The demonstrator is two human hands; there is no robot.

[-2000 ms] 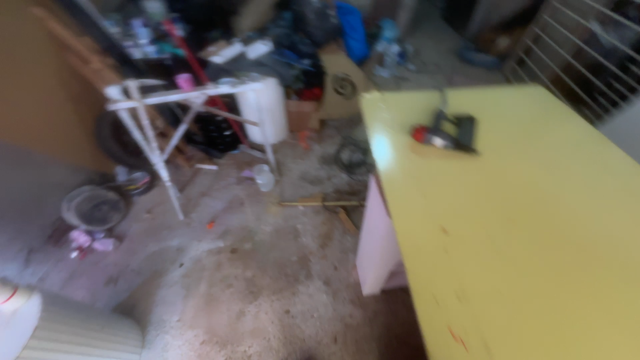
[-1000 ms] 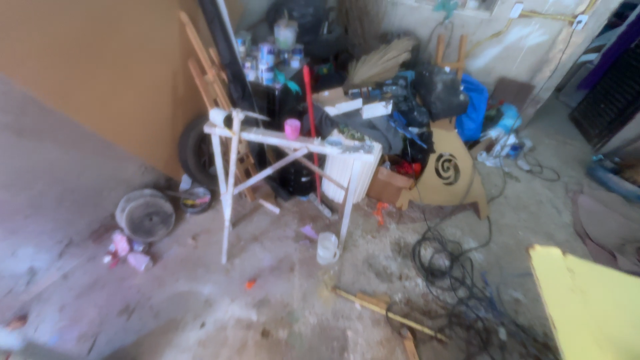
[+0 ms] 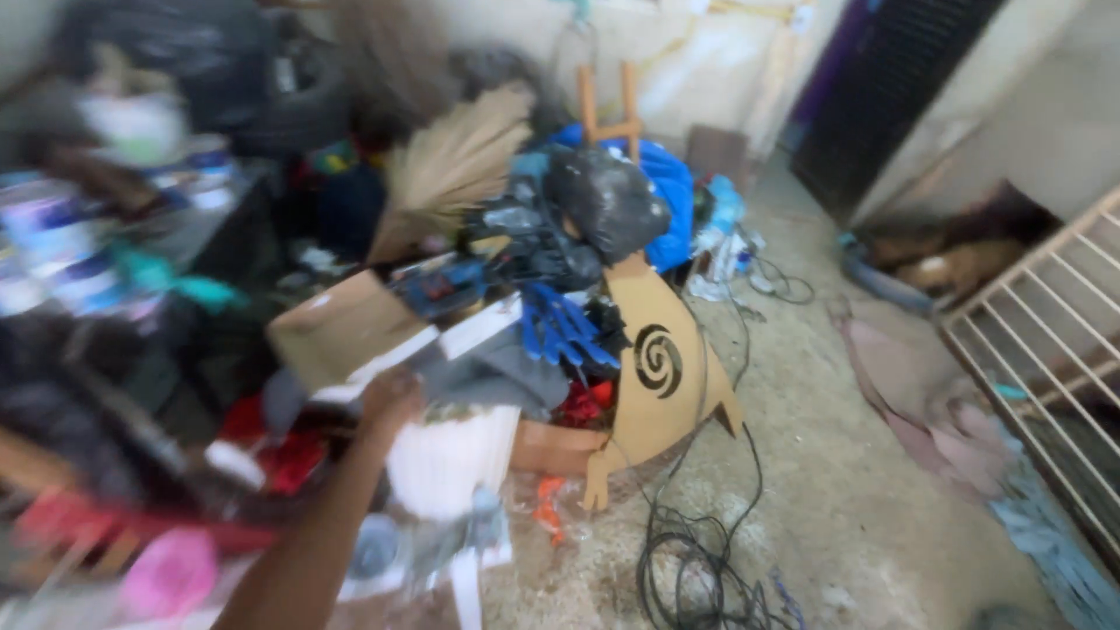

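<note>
My left hand (image 3: 394, 398) reaches in from the bottom left, blurred, its fingers at the lower edge of a cardboard box (image 3: 350, 328) with a white-edged flap (image 3: 376, 363). Whether the fingers grip the flap cannot be told. Beside the hand lie a dark grey cloth (image 3: 494, 376) and a second white strip (image 3: 481, 325). Blue gloves (image 3: 560, 324) rest just right of these. Below the hand stands a white ribbed container (image 3: 451, 464). My right hand is not in view.
A cardboard cutout with a black spiral (image 3: 656, 359) leans at the pile's right side. Black cables (image 3: 691, 560) coil on the floor. A pink cup (image 3: 171, 573) is at lower left, paint cans (image 3: 52, 227) at far left, a barred metal frame (image 3: 1050, 324) at right.
My left hand and forearm have come into view over the pile. The view has swung from the yellow tabletop to the clutter and moved closer to it.
</note>
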